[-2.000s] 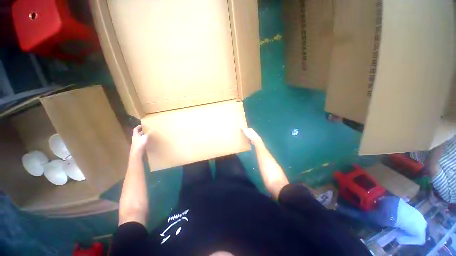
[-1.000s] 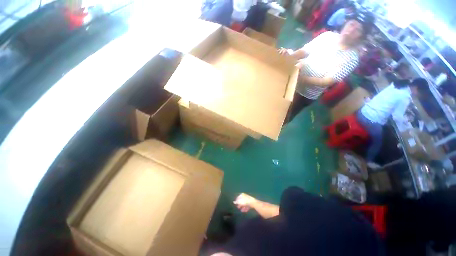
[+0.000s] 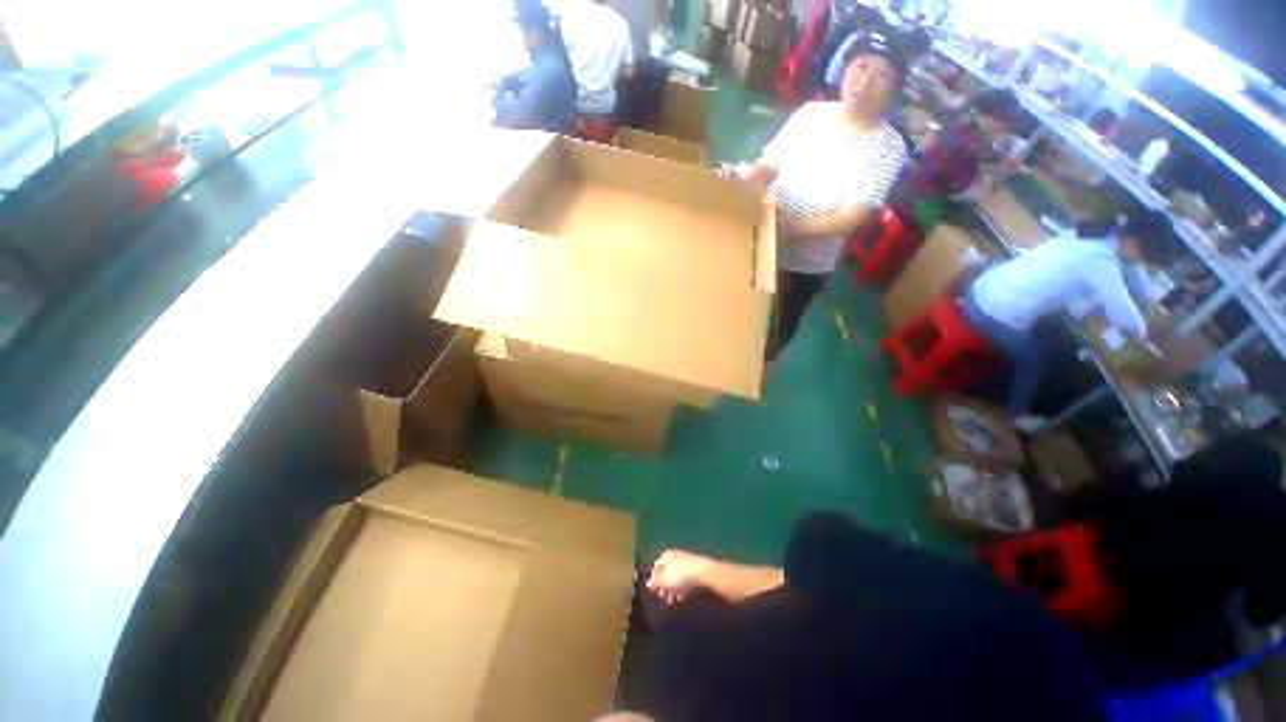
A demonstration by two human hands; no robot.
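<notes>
An open brown carton (image 3: 409,607) lies at the lower left, showing its bare inside, with its lower part cut off by the picture's edge. My right hand (image 3: 683,576) is beside the carton's right edge, with its fingers curled. The hand is small and blurred, and I cannot tell whether it touches or holds anything. A dark sleeve covers the upper arm. My left hand is not in view.
Ahead, a person (image 3: 832,155) in a striped top stands behind a large open carton (image 3: 635,268) on another box (image 3: 578,402). A narrower open box (image 3: 416,395) stands by the bright white bench edge (image 3: 184,409). Red stools (image 3: 938,346) and seated workers are at the right.
Since two seconds ago, the view has swung from the carton flap held by both hands to the aisle. Since one second ago, the large carton and person appear shifted left and lower.
</notes>
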